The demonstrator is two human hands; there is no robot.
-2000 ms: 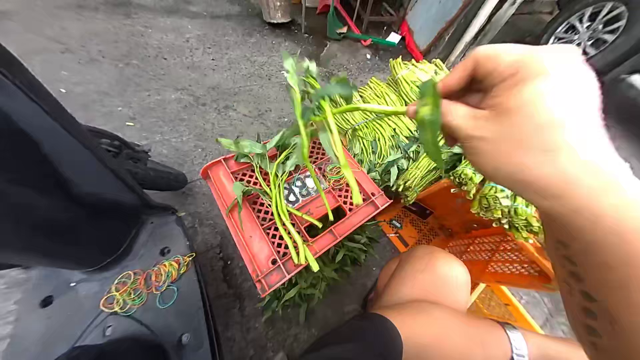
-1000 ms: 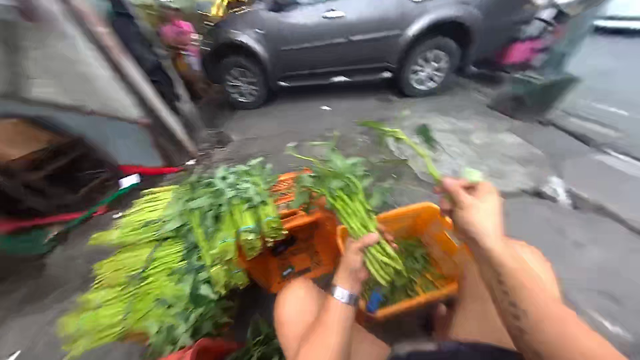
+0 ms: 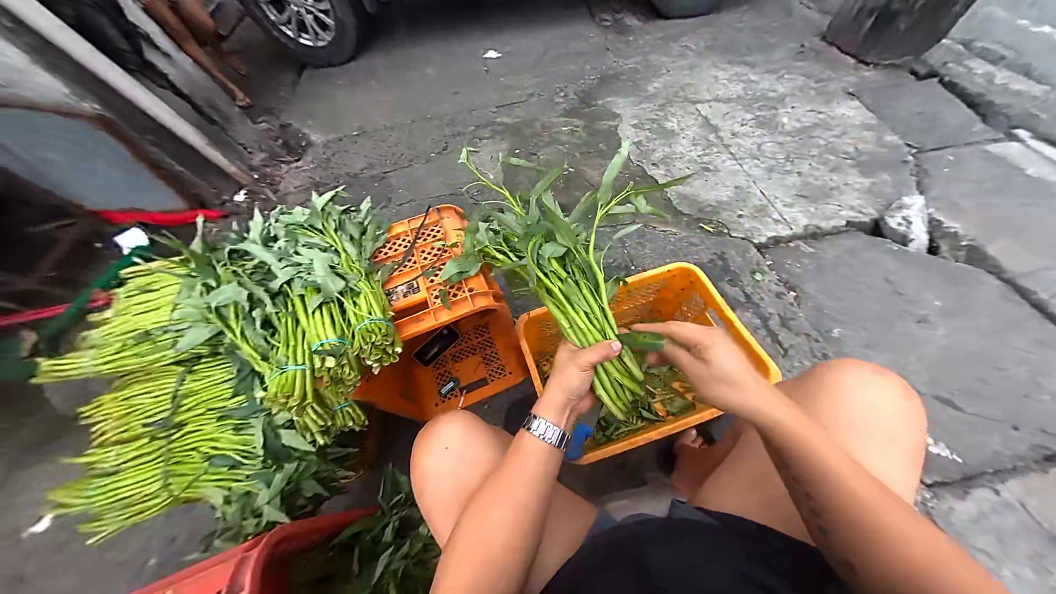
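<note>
My left hand (image 3: pixel 577 371), with a metal-band watch at the wrist, grips a bunch of water spinach (image 3: pixel 569 289) by its stems, leaves pointing up and away. The cut ends hang over a yellow-orange plastic crate (image 3: pixel 734 334) that holds loose leaves and trimmings. Close by on the right, my right hand (image 3: pixel 701 363) has its thumb and fingers at a green leaf (image 3: pixel 642 339) beside the stems; whether it pinches the leaf is hard to tell. A blue object (image 3: pixel 579 441) shows at the crate's near corner.
Tied bundles of water spinach (image 3: pixel 330 330) and a large pile of stems (image 3: pixel 173 437) lie at the left. An orange crate (image 3: pixel 445 313) on its side holds small dark items. A red crate (image 3: pixel 256 561) stands lower left. Beyond are a car wheel (image 3: pixel 309 25) and a person's legs (image 3: pixel 198 41).
My right hand has come down to the bunch from the right; a second ago it held a separate stem out there. Two seconds ago the view was on the red crate.
</note>
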